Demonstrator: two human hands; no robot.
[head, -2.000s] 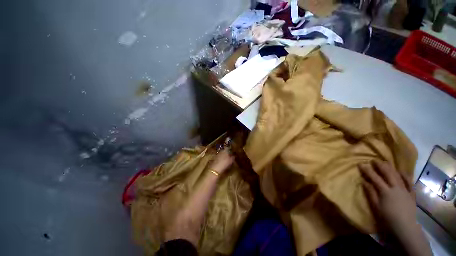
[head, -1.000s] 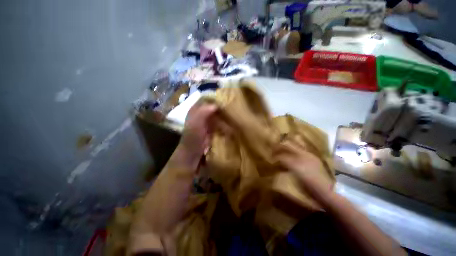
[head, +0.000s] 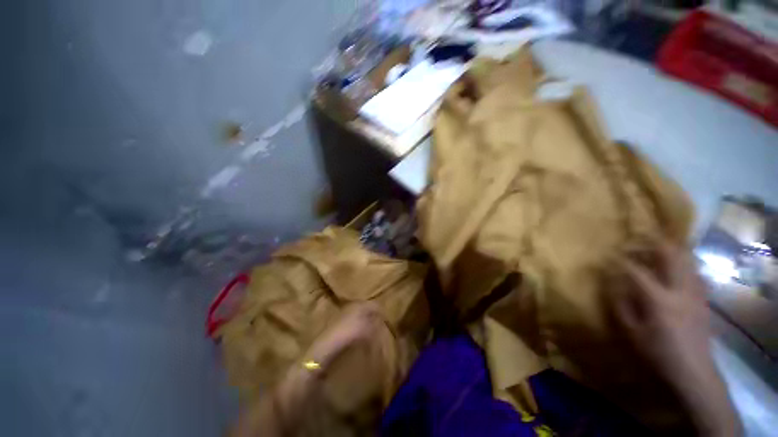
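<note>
Tan garment pieces (head: pixel 546 179) lie heaped on the near left part of the white table and hang over its edge onto my purple-clad lap. My right hand (head: pixel 653 299) rests on their right side, fingers spread and blurred; whether it grips cloth is unclear. A bundle of tan pieces (head: pixel 299 294) sits low at the left by the wall. My left hand (head: pixel 358 329), with a yellow band at the wrist, is on this bundle. Its fingertips are blurred against the cloth, so its grip is unclear.
The grey-blue wall (head: pixel 128 188) is at the left. Mixed scraps and a white sheet (head: pixel 414 96) lie at the table's left end. A red basket (head: pixel 725 64) is at the far right. The shiny machine bed (head: pixel 742 256) is at the right edge. A red loop (head: pixel 225 305) shows beside the bundle.
Since one second ago, my left hand has left the tan cloth on the table and moved down to the bundle. My right hand stays at the table cloth. The view has swung left and down.
</note>
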